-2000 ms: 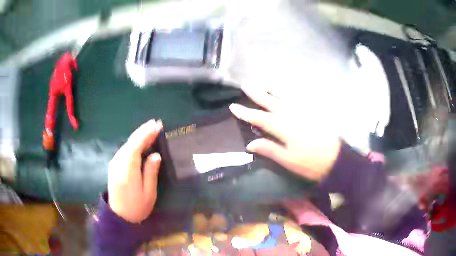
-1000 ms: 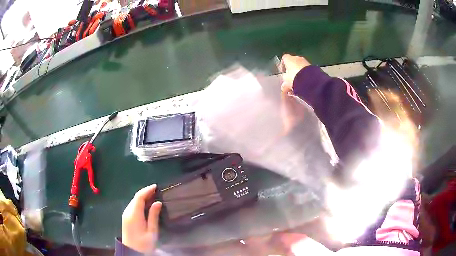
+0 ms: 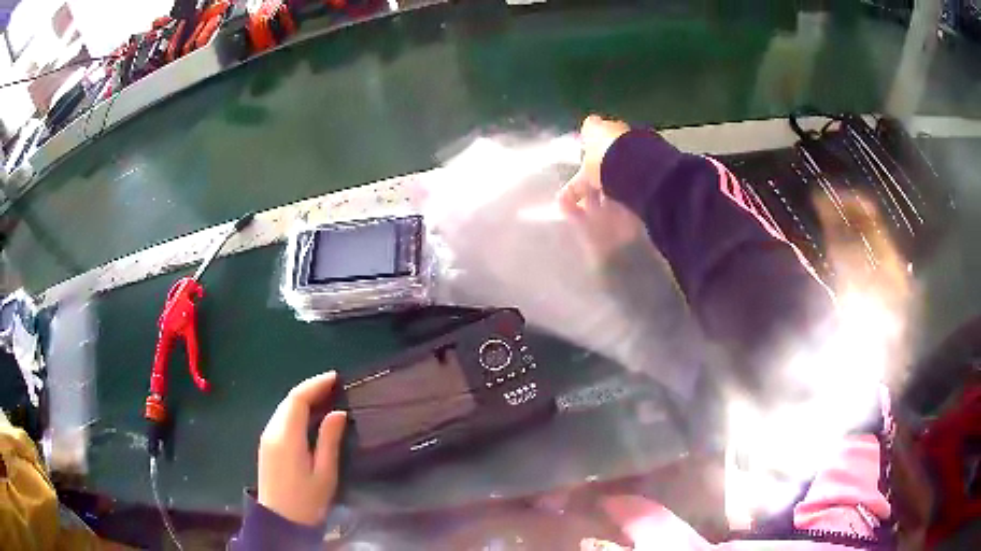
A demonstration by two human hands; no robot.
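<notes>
A black portable video player [image 3: 430, 393] lies face up on the dark green bench, dial end to the right, its strap behind it. My left hand [image 3: 301, 447] holds its left end between thumb and fingers. My right hand [image 3: 597, 167] is stretched far forward by the pale rail, above the far part of a milky plastic sheet [image 3: 549, 269]. Its fingers are curled and partly blurred; whether they pinch anything is not clear. A stack of dark-framed lenses in clear wrap [image 3: 360, 258] sits behind the player.
A red air blow gun [image 3: 178, 334] lies at the left, nozzle toward the pale rail [image 3: 333, 210]. A row of black units [image 3: 850, 194] with silver lines is at the right. Orange and black items [image 3: 204, 32] are at the far left. Glare covers part of my right sleeve.
My right hand has left the player and reached forward to the rail. The view has shifted, showing more of the far side. My left hand stays at the player's left end.
</notes>
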